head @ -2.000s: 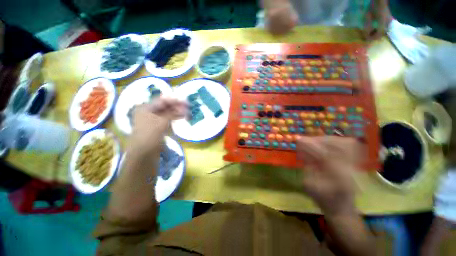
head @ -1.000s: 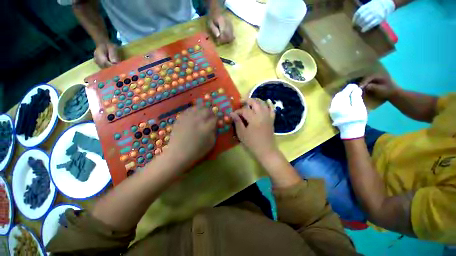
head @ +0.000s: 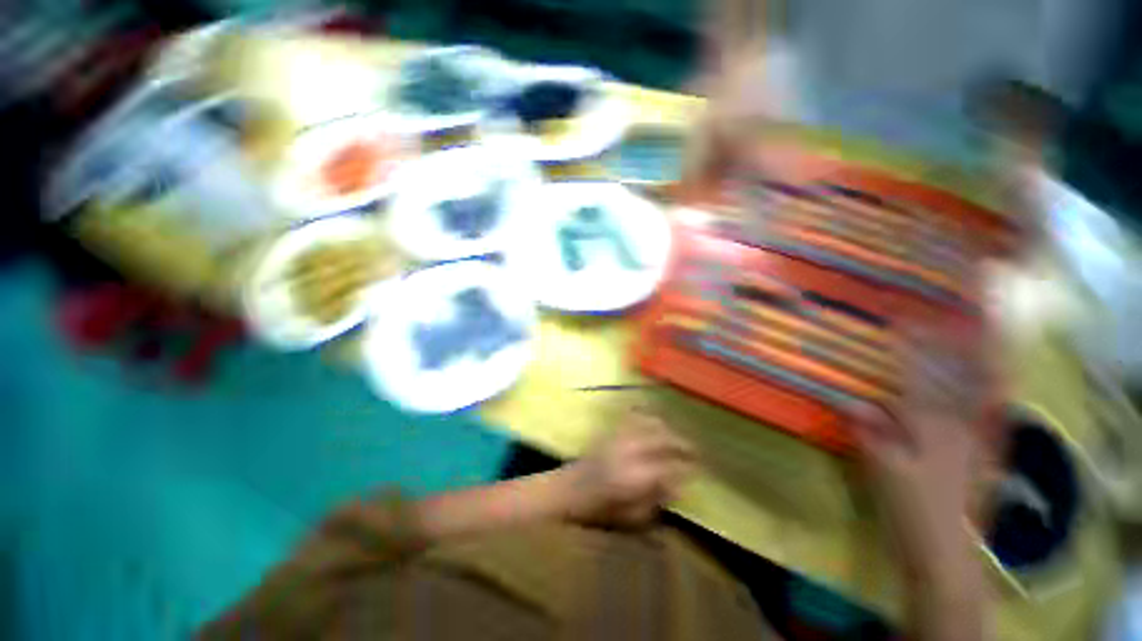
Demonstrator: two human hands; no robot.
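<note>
The frame is strongly blurred. The red-orange mould plate (head: 739,382) lies at the right of centre, with two banks of coloured pieces in it. My right hand (head: 920,407) is at its near right corner, over the plate's edge; whether it grips the plate is not clear. My left hand (head: 635,470) is at the table's near edge, in front of the mould and off it, with fingers curled; whether it holds anything is too blurred to tell.
White plates hold grey-blue (head: 457,336), teal (head: 595,241), yellow-ochre (head: 323,282) and orange pieces (head: 357,165) to the left. A bowl of black pellets (head: 1033,495) stands at the right. Another person's hands (head: 739,132) are at the mould's far side. A thin stick (head: 611,387) lies near the mould.
The view has swung back left from the black bowl and box. My left hand has left the mould for the table's near edge. The other person's hands are now closer to the mould's far side.
</note>
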